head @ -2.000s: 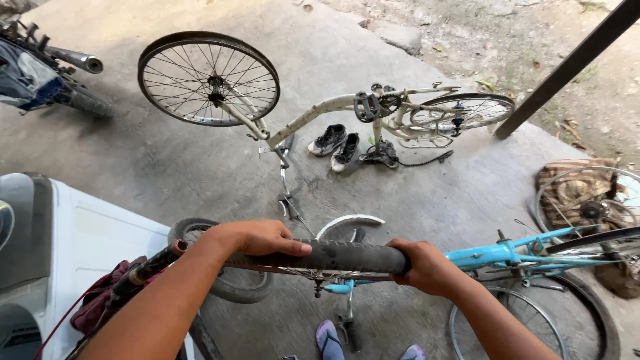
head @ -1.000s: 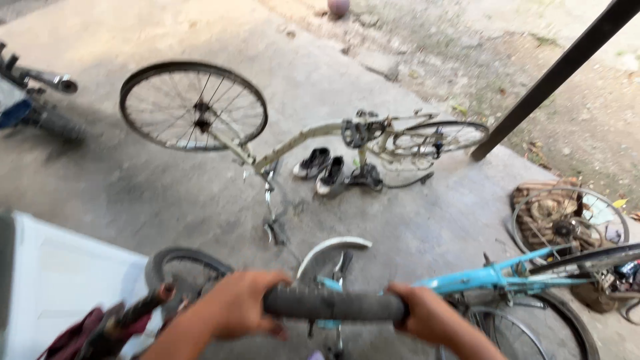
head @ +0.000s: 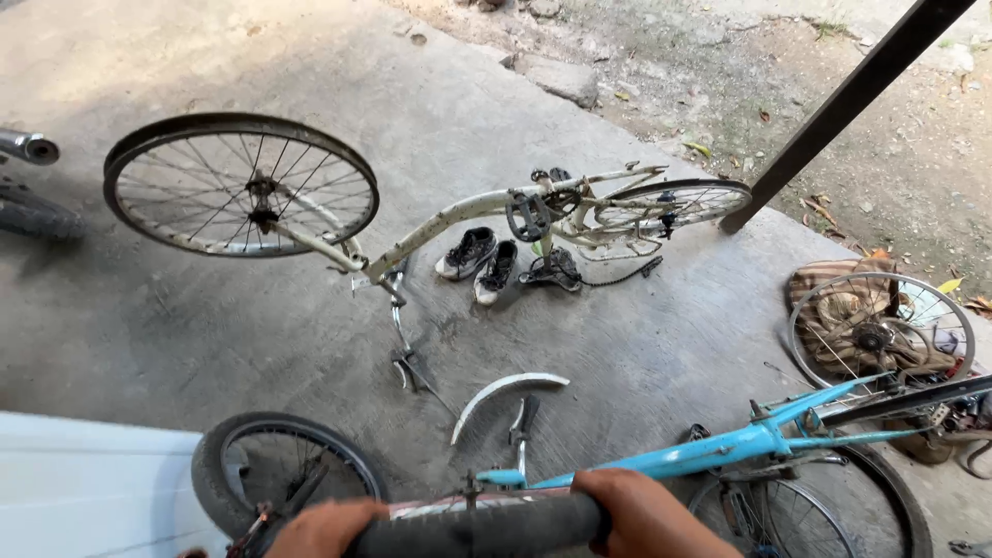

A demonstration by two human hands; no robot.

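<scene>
My left hand (head: 329, 528) and my right hand (head: 639, 511) hold a bicycle wheel with a black tire (head: 488, 531) at the bottom centre, one hand at each side of the part in view. Its lower part is out of view. Just beyond it, a light blue bicycle frame (head: 682, 459) extends to the right. A white bicycle (head: 442, 225) stands upside down farther off, with its front wheel (head: 242, 184) raised at the left. Between them a white curved fender (head: 504, 387) shows beside a black handlebar grip (head: 527, 418).
Left are a white appliance or cabinet (head: 93, 480), another black-tired wheel (head: 213, 457) and part of a motorcycle (head: 35, 209). Black shoes (head: 496, 273) rest on the concrete. At right, a bare wheel (head: 798, 333) leans over a striped cloth bag (head: 829, 275), near a dark post (head: 845, 116).
The held wheel has moved lower in view, and both hands have gone down with it. My feet, visible two seconds ago, are out of view. The view has shifted.
</scene>
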